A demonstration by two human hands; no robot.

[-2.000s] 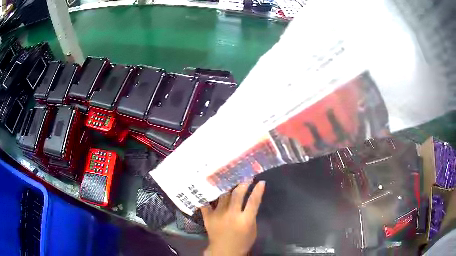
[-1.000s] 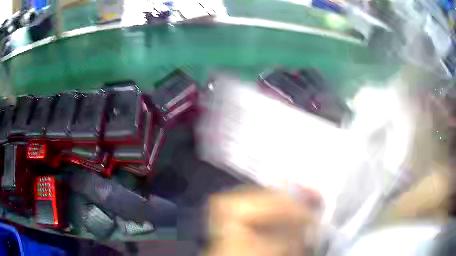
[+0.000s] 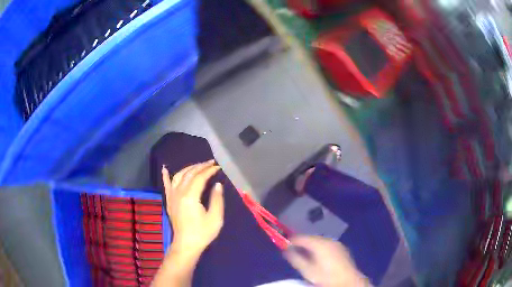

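My left hand (image 3: pixel 193 210) is over my dark-clothed thigh, fingers apart, with nothing seen in it. My right hand (image 3: pixel 325 260) is blurred at the bottom, closed on the lower end of a thin red looped or doubled part (image 3: pixel 264 217). The red part slants up and left over my leg towards my left hand; no contact with that hand shows. Exactly what the red part is cannot be told.
A large blue crate (image 3: pixel 140 67) with black units is upper left. A lower blue crate (image 3: pixel 62 230) holds rows of red parts (image 3: pixel 126 230). A red radio (image 3: pixel 365 53) and stacked red units are on the bench at right. Two small dark squares lie on the grey floor (image 3: pixel 269 106).
The view has swung from the green bench down and left to my lap, floor and crates. The white printed bag is gone from view. The red part now shows at my right hand.
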